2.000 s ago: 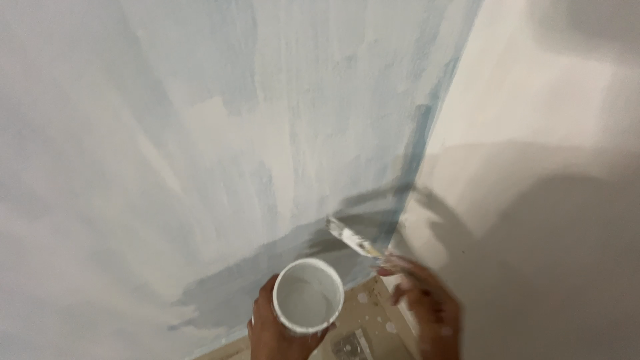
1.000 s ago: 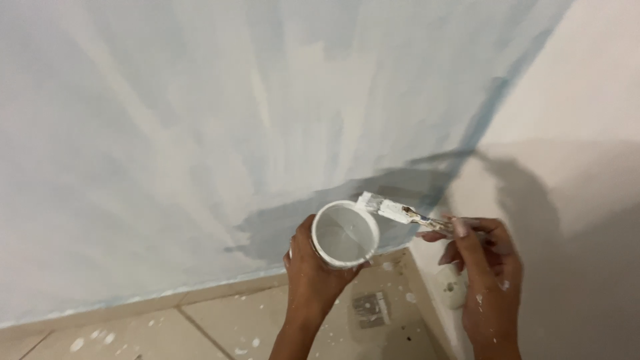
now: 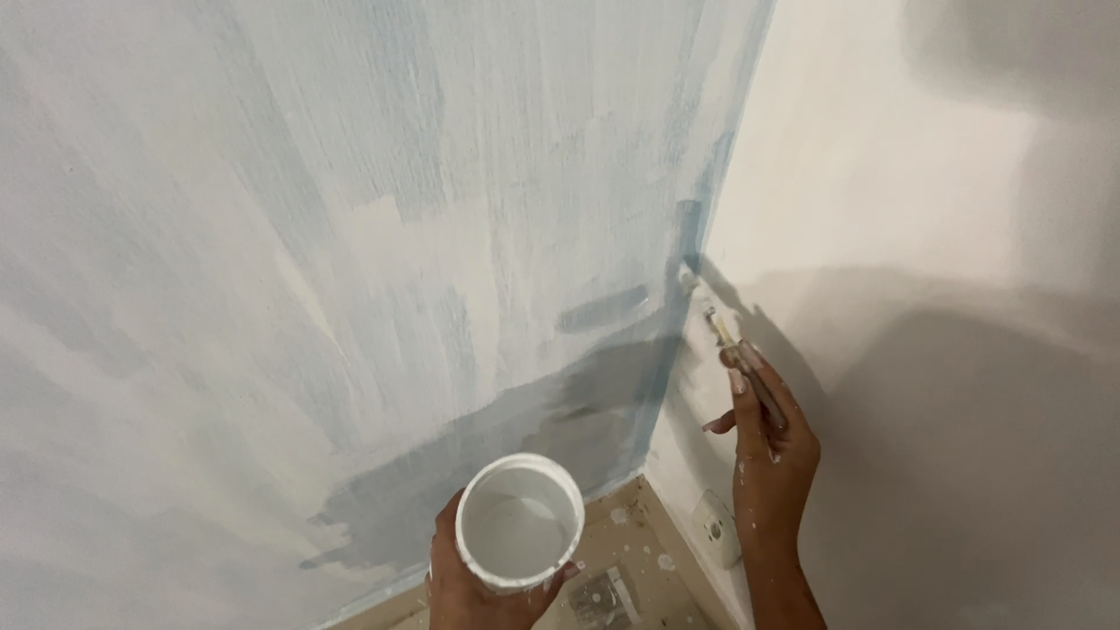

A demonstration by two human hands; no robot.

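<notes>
My left hand [image 3: 477, 595] grips a white plastic cup [image 3: 520, 521] at the bottom centre, its mouth towards me and pale paint inside. My right hand [image 3: 770, 437], speckled with paint, holds a paintbrush [image 3: 722, 331] by its handle. The brush's paint-coated bristles are at the right edge of the blue-grey painted wall [image 3: 490, 219], close to the corner with the white wall [image 3: 892, 192]. A darker blue strip runs along that corner, and a short grey-blue stroke lies left of the bristles.
A wall socket [image 3: 716, 528] sits low on the white wall, beside my right forearm. Beige floor tiles [image 3: 647, 569] with paint spots and a square drain cover [image 3: 604, 600] lie below the cup. Shadows fall across both walls.
My right hand has moved the brush from the cup's rim up to the wall corner. The cup remains in my left hand. The view has shifted.
</notes>
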